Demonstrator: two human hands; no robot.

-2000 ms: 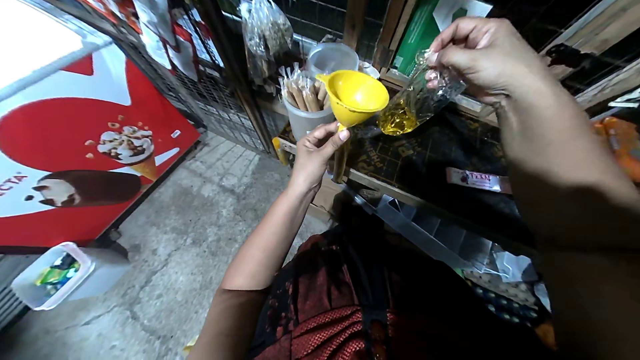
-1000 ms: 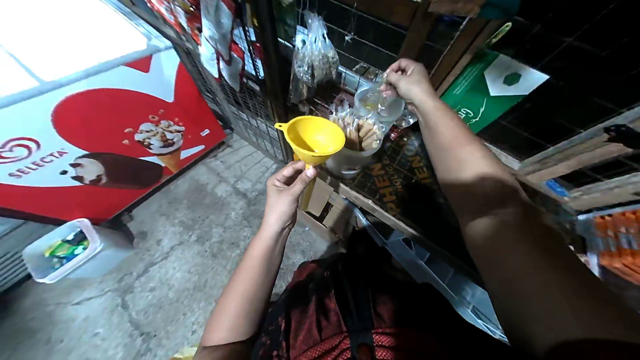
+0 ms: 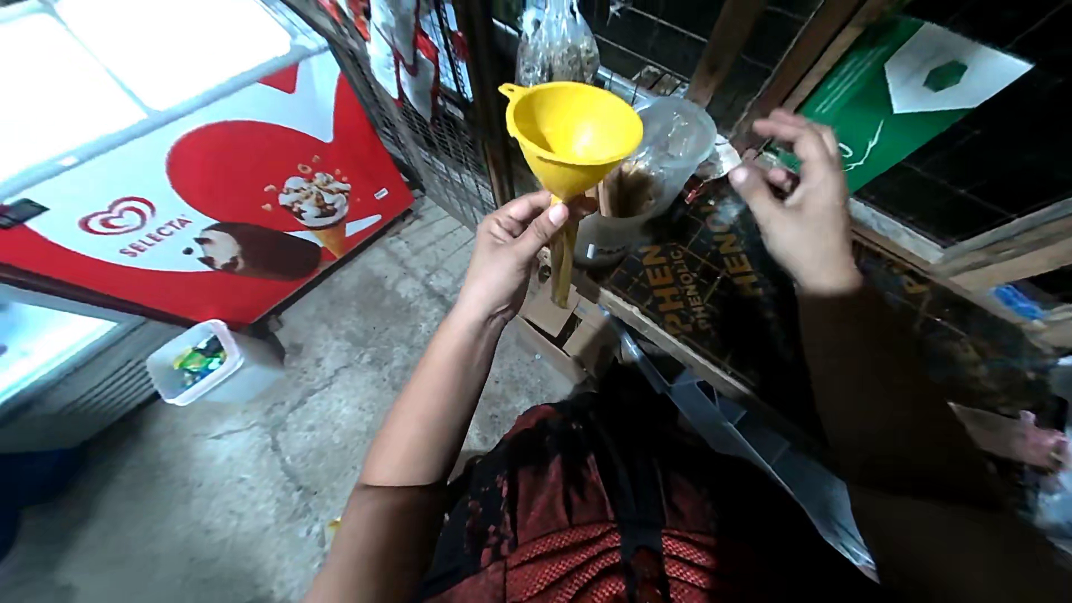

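My left hand (image 3: 519, 243) pinches a yellow plastic funnel (image 3: 574, 134) at its neck, its wide mouth facing up. A narrow, limp yellowish sleeve (image 3: 562, 264), perhaps plastic, hangs from the funnel's spout below my fingers. Behind the funnel stands a translucent plastic tub (image 3: 615, 230) with brown stick-like items in plastic, and a clear round container (image 3: 682, 138) is at its top. My right hand (image 3: 800, 201) is raised over the shelf to the right, fingers spread and slightly blurred, with nothing plainly in it.
A dark phenolic board shelf (image 3: 695, 285) with a wooden edge runs along the right. On the left are a Selecta ice cream freezer (image 3: 226, 184) and a white plastic bin (image 3: 251, 368). A cardboard box (image 3: 557, 327) sits under the shelf; filled plastic bags (image 3: 557, 50) hang behind.
My right hand held a clear bag with yellow liquid two seconds ago, then reached near the tub; it has now drawn back to the right without the bag. My left hand keeps the funnel.
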